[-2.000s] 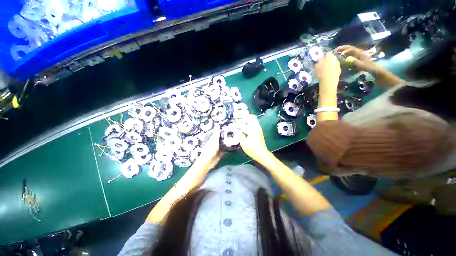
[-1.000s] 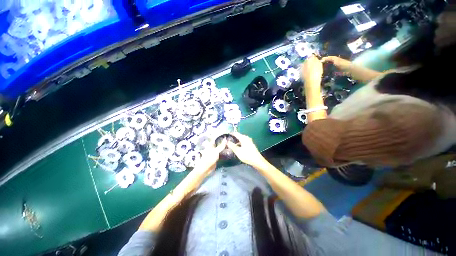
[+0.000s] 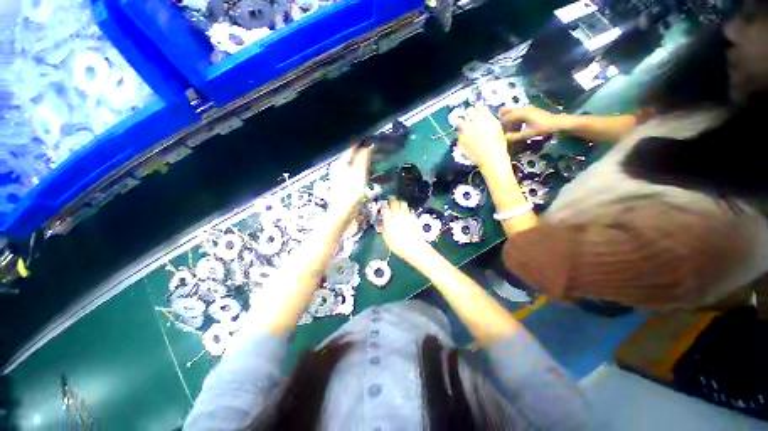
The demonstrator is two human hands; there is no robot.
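Note:
A heap of whitish rings with thin leads lies on the green bench. My left hand reaches over the heap to its far side, blurred, fingertips beside a dark piece; whether it grips the piece is unclear. My right hand is at the heap's right end, fingers bent beside small whitish parts; a hold cannot be made out. One white ring with a dark centre lies alone nearer my body. Black cup-like pieces and more rings lie right of my hands.
Blue bins with white parts stand above the bench's far edge, across a dark gap. A neighbouring person's hands work at the right. A small tan bundle lies at the lower left.
My hands have parted from the dark piece held near my body. The left moved far forward, the right slightly forward. A lone ring now shows near me. The view shifted, showing more bins.

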